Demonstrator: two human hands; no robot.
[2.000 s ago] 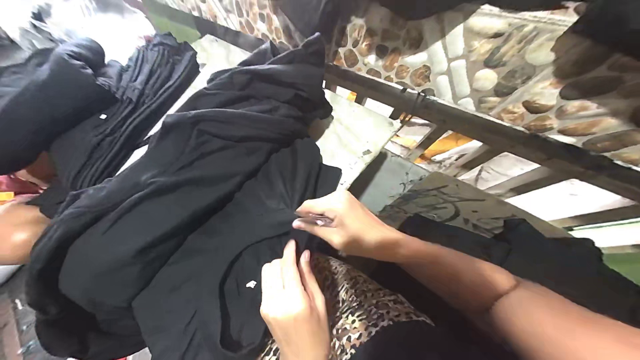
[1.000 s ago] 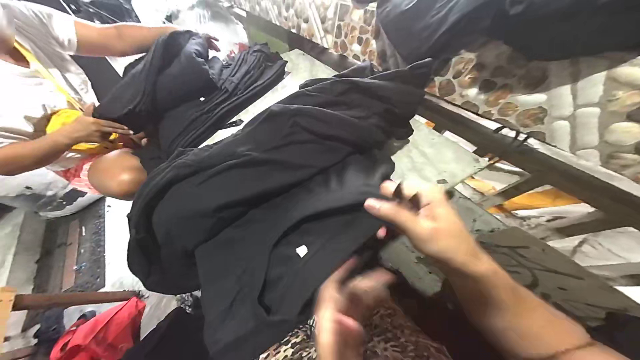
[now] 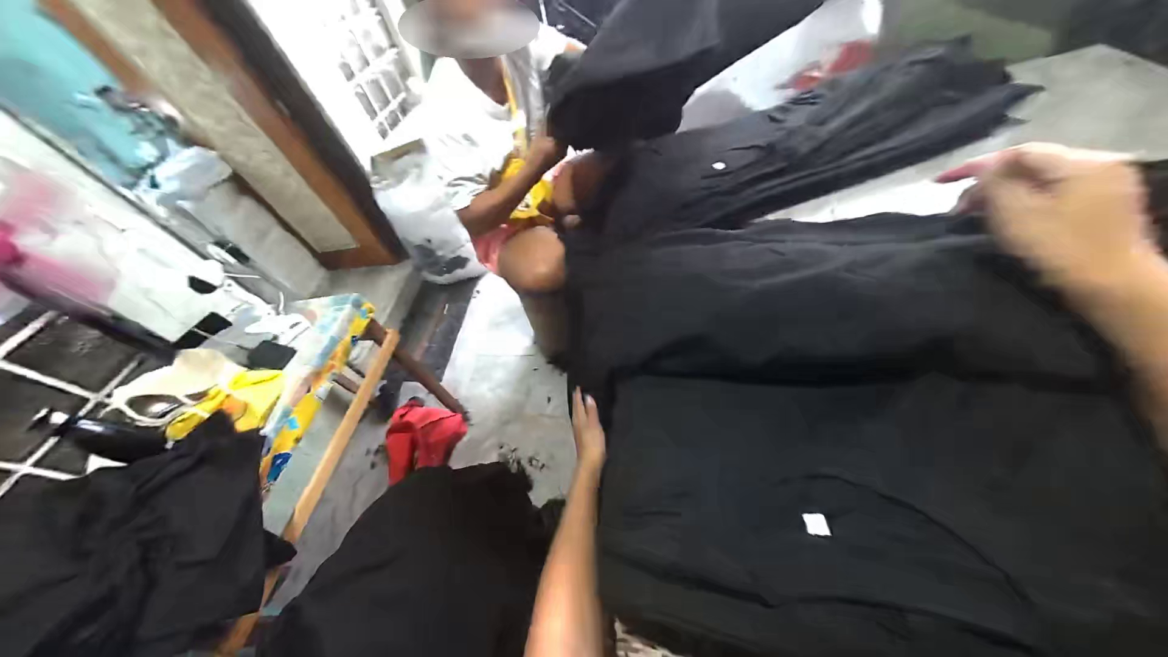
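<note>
Black cloth garments (image 3: 867, 438) lie spread in layers in front of me, the top one bearing a small white label (image 3: 817, 525). My left hand (image 3: 588, 429) rests with its fingers extended along the left edge of this cloth. My right hand (image 3: 1049, 201) is blurred at the cloth's upper right edge, its fingers bent; whether they pinch any fabric cannot be told. Beyond lies another pile of black garments (image 3: 748, 164) with a small white label.
A seated person (image 3: 502, 173) in a white top holds up black cloth (image 3: 666, 64). More black cloth (image 3: 429, 566) lies at lower left, near a red cloth (image 3: 424, 438), a wooden-framed piece of furniture with a patterned cover (image 3: 315, 365) and yellow cloth (image 3: 242, 397).
The view has swung far to the left. My hands were close together at the garment's neckline and are now wide apart at its edges. The cloth lies flatter and squarer. The other person has raised black cloth.
</note>
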